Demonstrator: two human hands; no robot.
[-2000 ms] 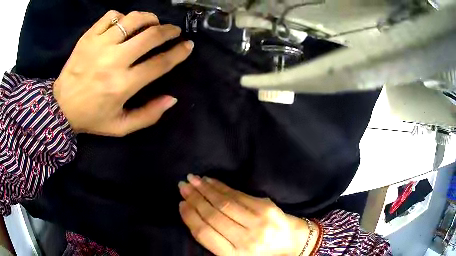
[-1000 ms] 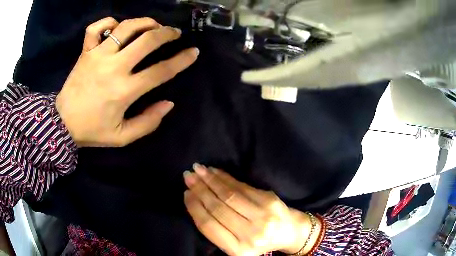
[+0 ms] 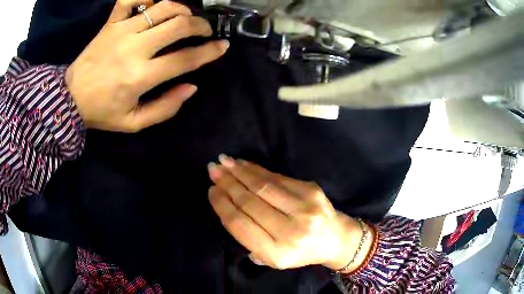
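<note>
Large dark cloth (image 3: 172, 195) covers most of the table and hangs towards the wearer. My left hand (image 3: 141, 69) lies flat on it at the upper left, fingers spread, fingertips just left of the presser foot (image 3: 224, 24). My right hand (image 3: 276, 215) lies on the cloth at lower centre, fingers together and pointing up-left; whether it pinches the cloth is hard to tell. The cream sewing machine head (image 3: 402, 63) stands over the cloth at the upper right. The needle itself cannot be made out.
The white table (image 3: 454, 175) shows at the right. A small white tray (image 3: 488, 238) at the lower right holds red and black items. A pale lever-like part (image 3: 345, 92) of the machine reaches over the cloth. A pale frame edge (image 3: 23, 258) is at the lower left.
Both hands have moved up the picture towards the machine, and the cloth has shifted up with them. The right hand moved clearly up from its earlier place.
</note>
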